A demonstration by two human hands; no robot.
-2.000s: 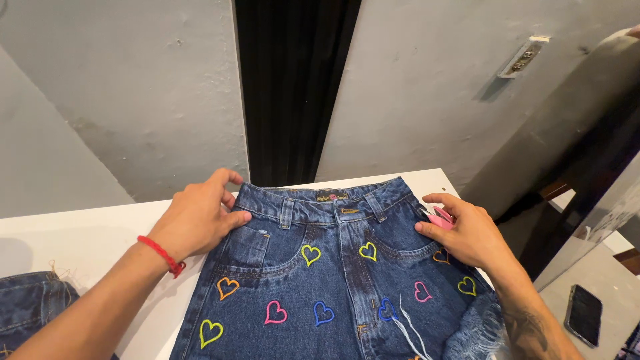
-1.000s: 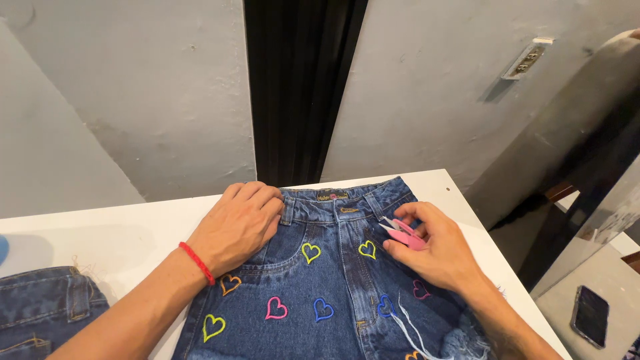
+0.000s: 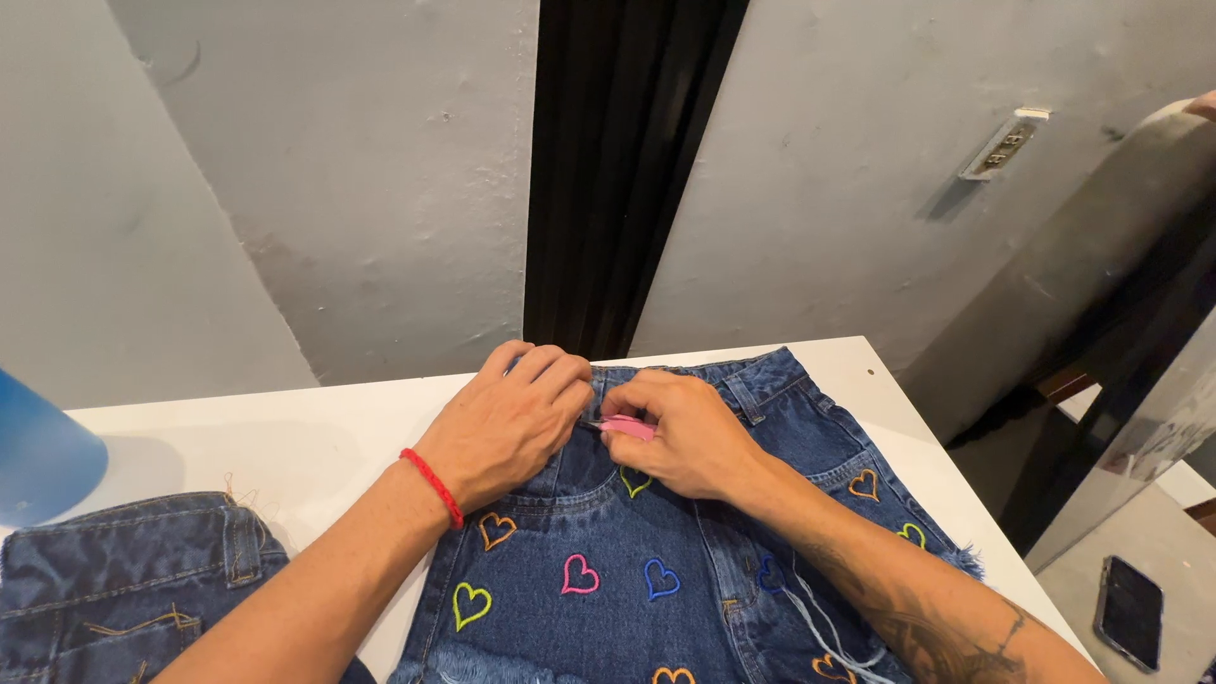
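Observation:
Blue denim shorts [image 3: 617, 532] with embroidered hearts in several colours lie flat before me, waistband toward the wall. My left hand [image 3: 508, 423], below which a red braided bracelet [image 3: 434, 484] circles the wrist, grips the waistband at its left part, fingers curled over the edge. Small pink thread snips [image 3: 628, 427] are in my right hand [image 3: 679, 432], their metal tip pointing left at the denim just below the waistband, close to my left fingers. Whether the blades are apart I cannot tell. Loose pale threads [image 3: 822, 627] trail over the lower right of the shorts.
The white table [image 3: 332, 418] backs onto a grey wall with a black vertical strip. At left lie other denim garments [image 3: 114, 579] with loose orange threads, beside a blue object [image 3: 43, 446]. A phone [image 3: 1130, 613] rests on a lower surface at right. A socket [image 3: 1005, 144] is on the wall.
My left hand went from the left corner of the waistband to further along it. My right hand moved left from the right side of the shorts, bringing the pink snips beside the left hand.

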